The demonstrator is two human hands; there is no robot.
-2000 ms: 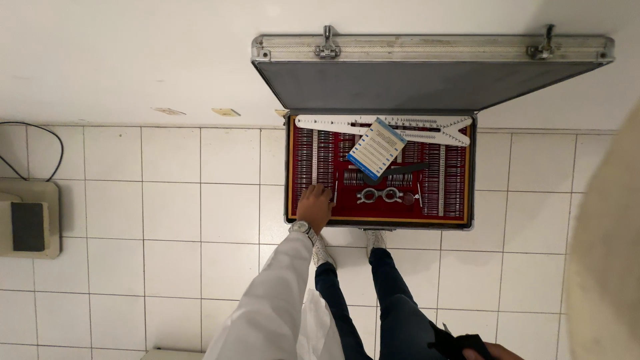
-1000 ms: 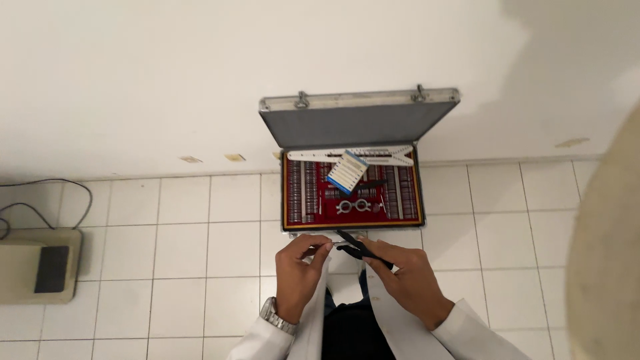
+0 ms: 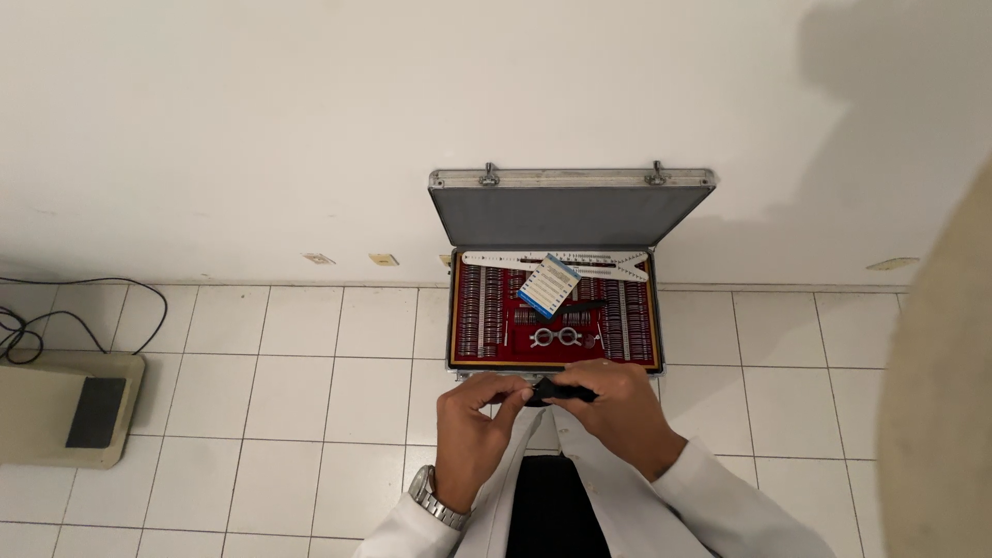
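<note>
My right hand (image 3: 620,407) grips a black cloth (image 3: 570,390) just in front of an open trial lens case (image 3: 554,363). The thumb and forefinger of my left hand (image 3: 474,426) pinch a small thing at the cloth's left end, too small to make out. Rows of rimmed trial lenses (image 3: 482,314) fill the red-lined case. A metal trial frame (image 3: 556,336) lies near its front edge. A printed card with a blue edge (image 3: 549,285) rests over a white measuring rule (image 3: 597,260) and a black handled item (image 3: 585,307).
The case's grey lid (image 3: 570,213) stands raised close to the white wall (image 3: 232,139). A beige device with a dark panel (image 3: 97,411) and black cables (image 3: 151,310) are on the tiled floor at left. A large beige rounded surface (image 3: 942,387) fills the right edge.
My left hand, two seconds ago at the lenses in the case, has come back to meet my right hand at the black cloth. Since one second ago both hands remain together there.
</note>
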